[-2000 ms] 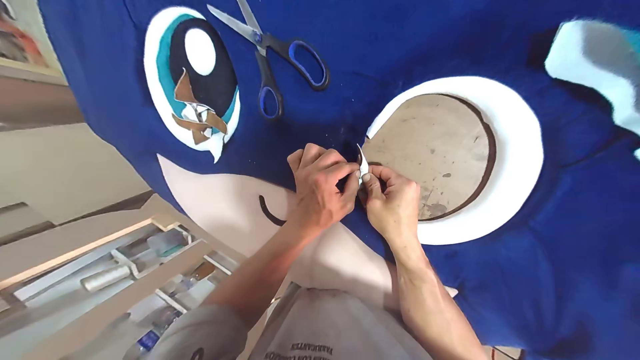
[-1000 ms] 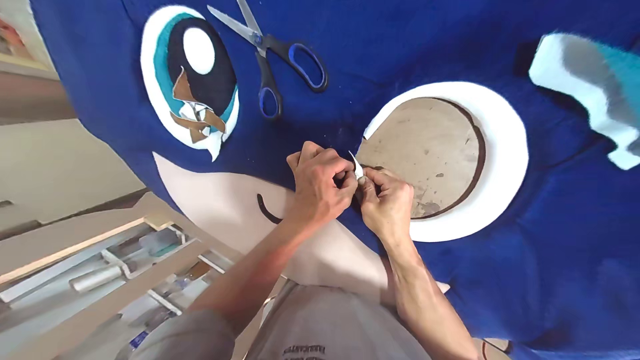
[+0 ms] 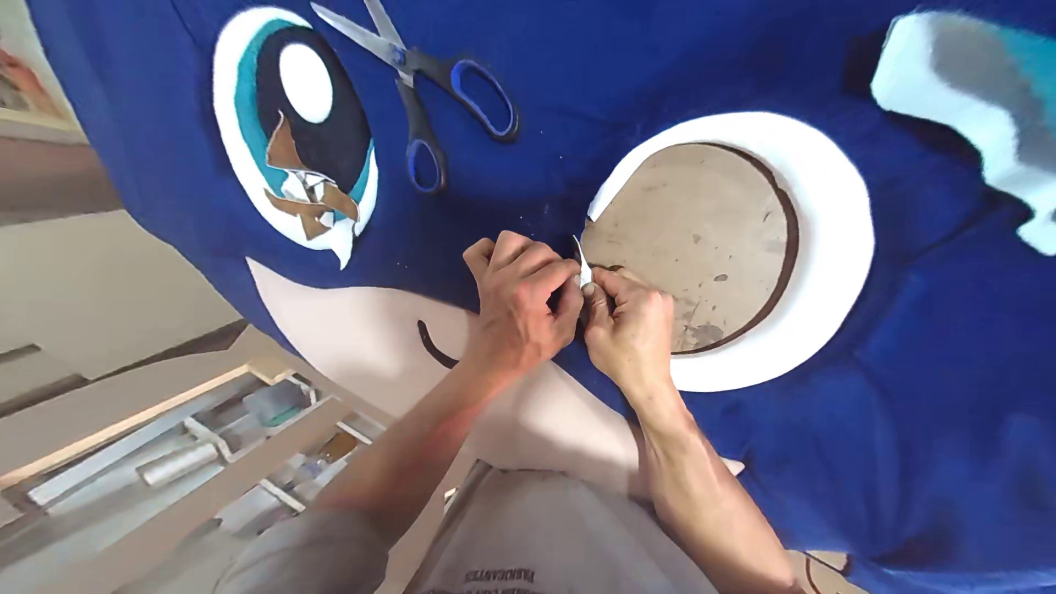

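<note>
Both my hands meet at the left edge of a round opening in a white fabric ring on blue fabric. My left hand and my right hand pinch a small white pointed strip between them, its tip upward. Inside the ring a beige, stained surface shows. Below my hands lies a pale pink fabric shape with a black curved line. My fingertips partly hide the strip's lower end.
Scissors with blue and black handles lie spread on the blue fabric. Brown and white scraps rest on a fabric eye at upper left. A white, grey and teal piece lies at upper right. A wooden frame with a paint roller is at lower left.
</note>
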